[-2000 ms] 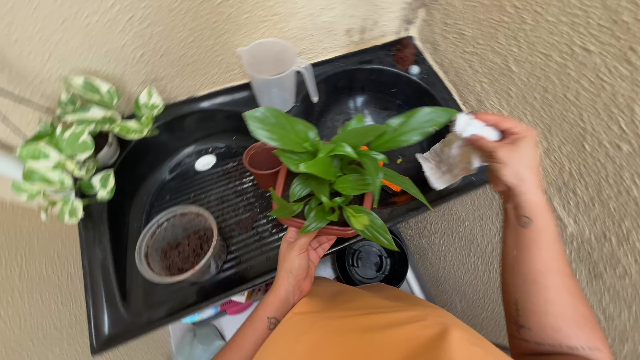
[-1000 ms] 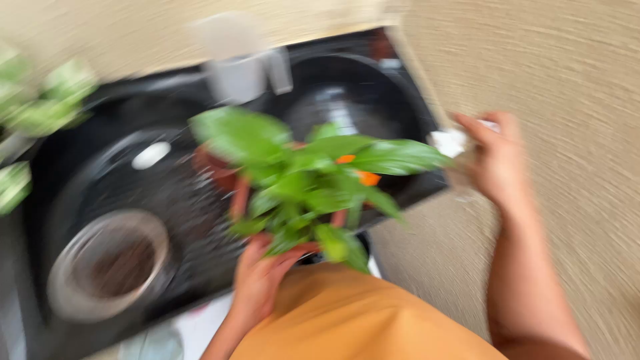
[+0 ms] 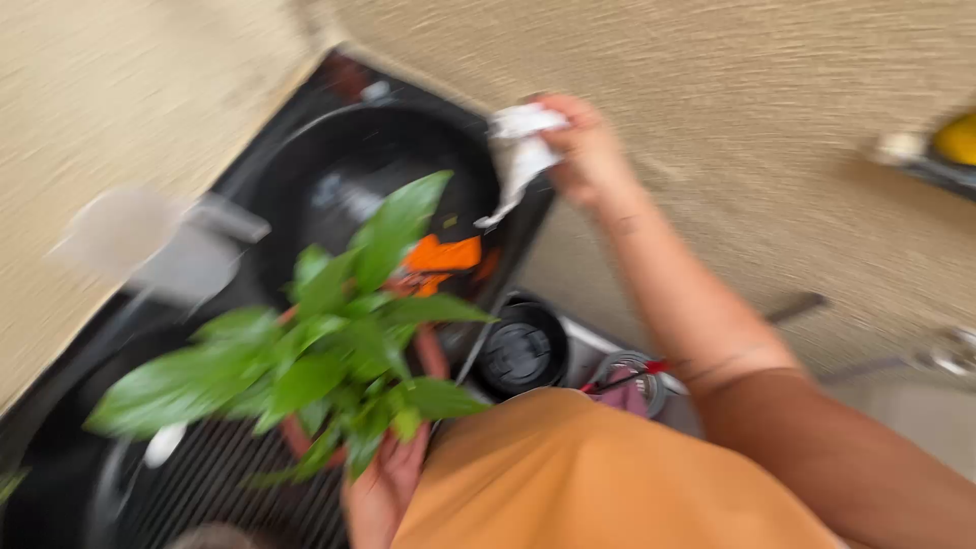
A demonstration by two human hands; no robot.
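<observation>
My left hand [image 3: 389, 480] grips the near edge of a reddish-brown plastic pot [image 3: 432, 352], its fingertips partly under leaves. A leafy green potted plant [image 3: 328, 366] fills that pot and hides most of it. Up at the sink's right corner, my right hand [image 3: 583, 152] pinches a crumpled white paper or cloth piece [image 3: 526, 152] that hangs down beside the round basin. Behind the plant, an orange item [image 3: 442, 255] lies in the black sink basin [image 3: 381, 145]; its kind is unclear through the blur.
A translucent plastic jug [image 3: 183, 259] stands on the sink's back edge by the wall. Below the sink's front are a black round container [image 3: 526, 347] and a jar-like item [image 3: 629, 377]. A white oval piece [image 3: 164, 444] lies on the ribbed drainboard [image 3: 206, 488]. Something yellow [image 3: 957, 139] is at far right.
The view has swung strongly to the right and turned. The plant stays in my left hand and the white piece in my right. The variegated plant has nearly left the view.
</observation>
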